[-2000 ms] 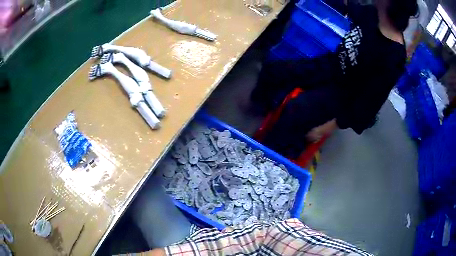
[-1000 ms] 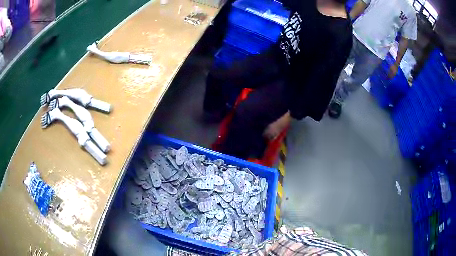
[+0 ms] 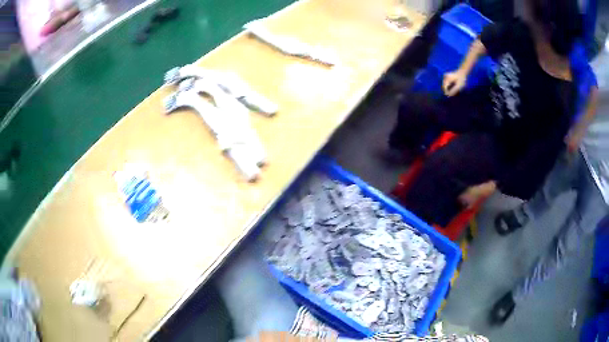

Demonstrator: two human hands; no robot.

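Neither of my hands shows; only a cut-off, blurred strip of bare skin is at the bottom edge. Several long grey-white legs [image 3: 224,123] with toed ends lie overlapping on the tan table [image 3: 180,247], toes towards the belt. One more leg [image 3: 287,45] lies apart, farther up. A blue-printed clear packet [image 3: 139,197] lies nearer. A small white cap or dish [image 3: 85,292] sits at lower left with thin pale sticks [image 3: 90,270] beside it. A blue crate [image 3: 370,190] right of the table holds jumbled flat grey pieces [image 3: 360,260]. The picture is blurred.
A green belt [image 3: 100,90] runs behind the table. Grey-white pieces [image 3: 20,310] are at the lower-left corner. A person in black [image 3: 527,100] sits on a red stool [image 3: 461,220] beyond the crate. Another person's legs [image 3: 551,244] and blue crates [image 3: 454,40] are also there.
The view has swung left, so table and crate stand farther right in the picture. The seated person has a hand raised. The legs on the table look unmoved.
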